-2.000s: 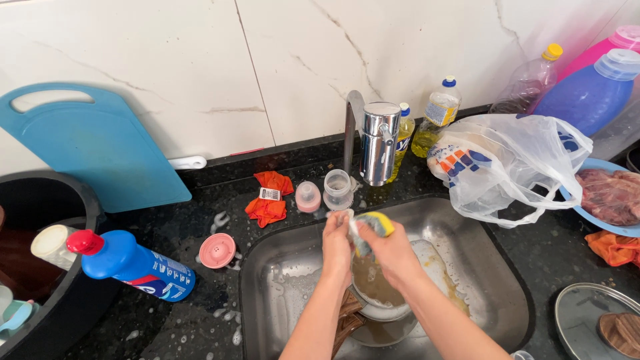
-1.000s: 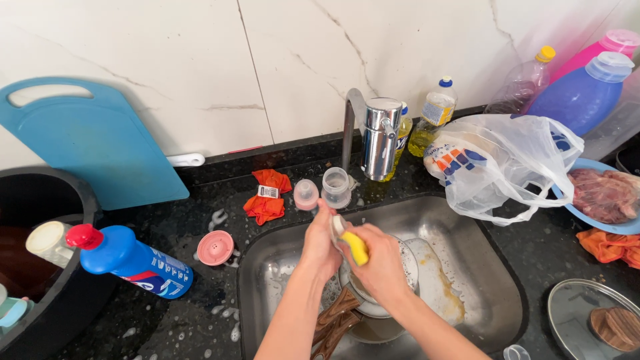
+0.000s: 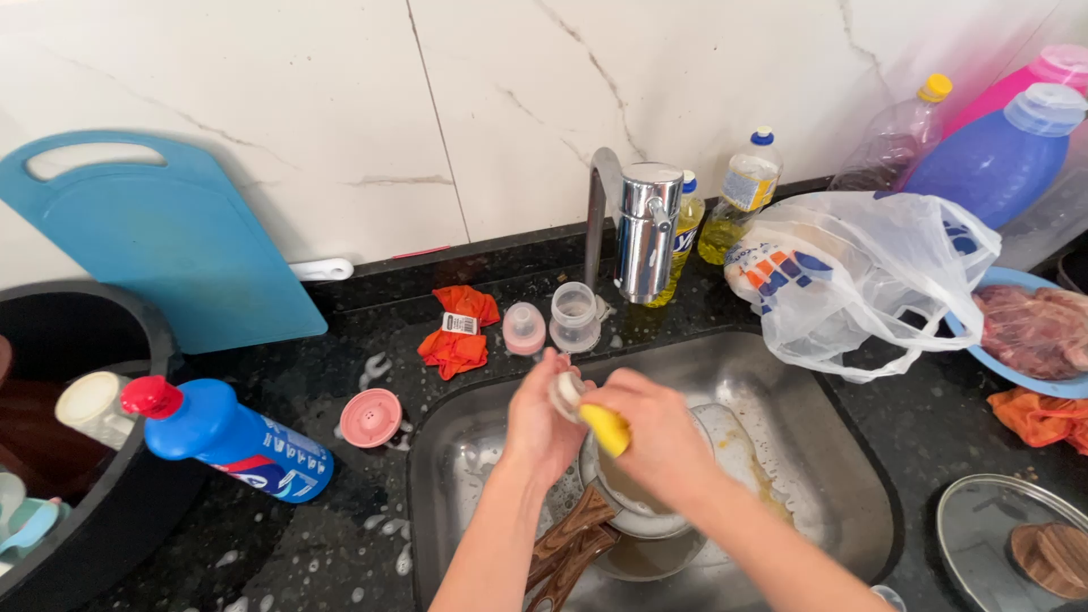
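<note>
Above the steel sink (image 3: 790, 382), my left hand (image 3: 540, 421) holds a small whitish round part (image 3: 568, 395), tilted. My right hand (image 3: 654, 433) grips a yellow sponge (image 3: 606, 429) close against that part. Below them in the sink sit pots (image 3: 650, 510) with cloudy water and brown wood-look handles (image 3: 571, 531). Just behind the sink rim stand a pink baby bottle piece with a clear dome (image 3: 524, 330) and a clear plastic bottle (image 3: 575, 316). A pink round disc with holes (image 3: 371, 417) lies on the counter to the left of the sink.
A chrome faucet (image 3: 648, 229) rises behind the sink. Left are a blue detergent bottle (image 3: 238, 442), a black tub (image 3: 153, 476) and a blue cutting board (image 3: 170, 246). A plastic bag (image 3: 858, 280), a bowl of meat (image 3: 1033, 331) and a glass lid (image 3: 977, 544) are at right.
The sponge's yellow side now shows where more of its other side showed two seconds ago. Both hands remain together above the sink.
</note>
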